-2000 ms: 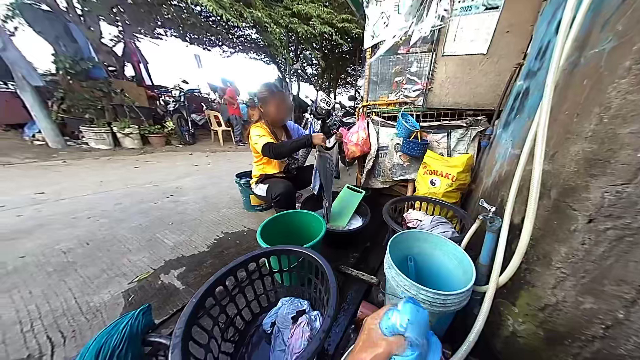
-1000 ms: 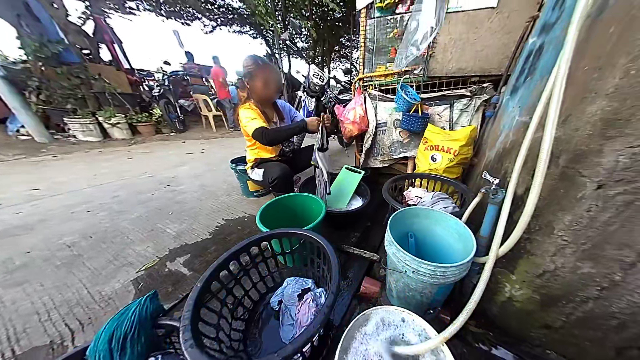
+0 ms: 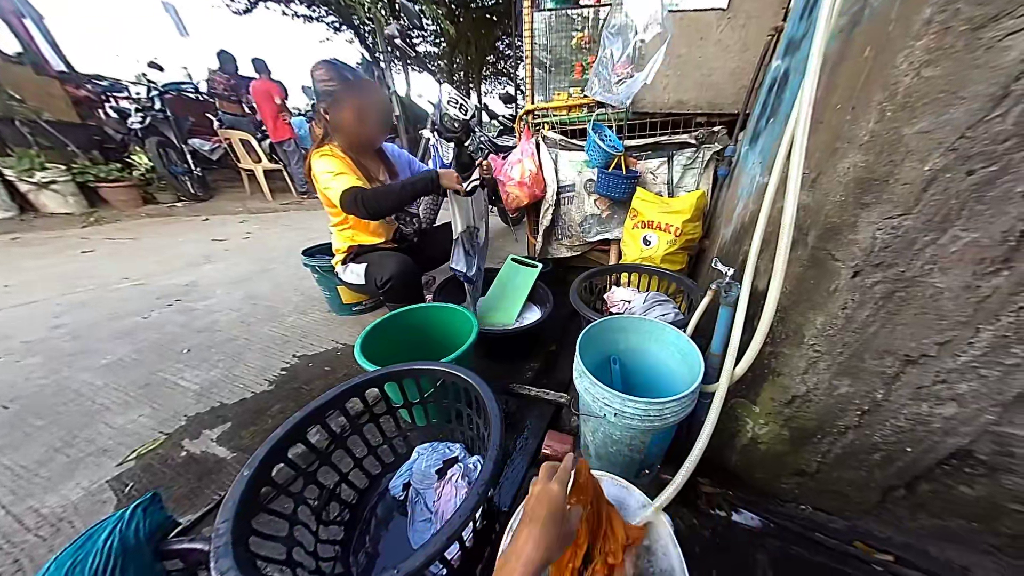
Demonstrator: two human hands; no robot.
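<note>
At the bottom centre, my left hand (image 3: 548, 512) grips a wet orange cloth (image 3: 600, 528) over a white tub (image 3: 668, 552). The end of a white hose (image 3: 680, 476) reaches into this tub. My right hand is not in view. To the left, a large black slatted laundry basket (image 3: 280, 448) holds light blue and pinkish clothes (image 3: 436, 488). Just behind the tub stands a light blue bucket (image 3: 632, 436) with a blue object inside. A green basin (image 3: 416, 336) is behind the black basket.
A co-worker (image 3: 360, 200) holds a grey garment (image 3: 470, 232) above a black basin (image 3: 544, 304) with a green board (image 3: 512, 288). Another black basket (image 3: 588, 292) holds clothes. A tap (image 3: 724, 270) and concrete wall (image 3: 896, 280) stand at right; teal fabric (image 3: 116, 536) lies lower left.
Two seconds ago a hand held a blue cloth over the tub; one second ago only foamy water and the hose showed there. Now my left hand holds the orange cloth.
</note>
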